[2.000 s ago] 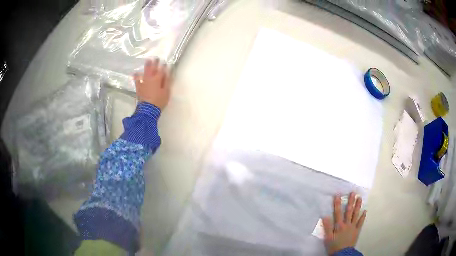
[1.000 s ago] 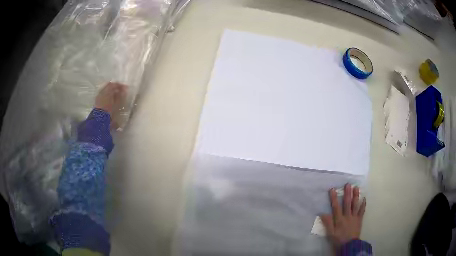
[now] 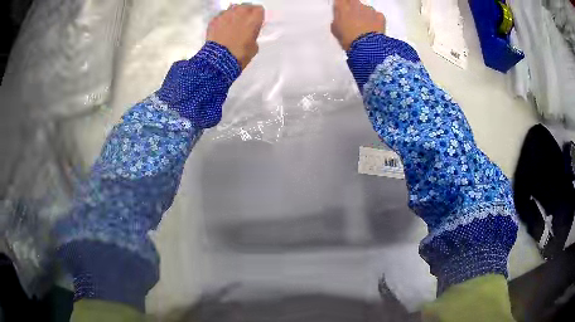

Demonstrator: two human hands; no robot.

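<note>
My left hand (image 3: pixel 236 31) and my right hand (image 3: pixel 357 24) are near the top edge, fingers curled on a clear polybag (image 3: pixel 277 88) that stretches between them. The bag's crinkled, shiny film lies over the upper part of the wrapped item (image 3: pixel 284 182). The wrapped item is flat and grey under white tissue, with darker bands showing through low down. A white barcode label (image 3: pixel 380 162) lies on its right side, partly covered by my right sleeve. The fingertips are cut off or hard to see.
A polybag stack (image 3: pixel 63 56) lies at the left. At the right are a label stack (image 3: pixel 446 31), a blue tape dispenser (image 3: pixel 495 34) with yellow tape, and white rolls (image 3: pixel 542 56). A black item (image 3: pixel 542 182) lies at the right edge.
My left hand has moved from the bag pile to the middle with a clear bag. My right hand has left the wrapped item and moved up to the bag. The view has shifted lower.
</note>
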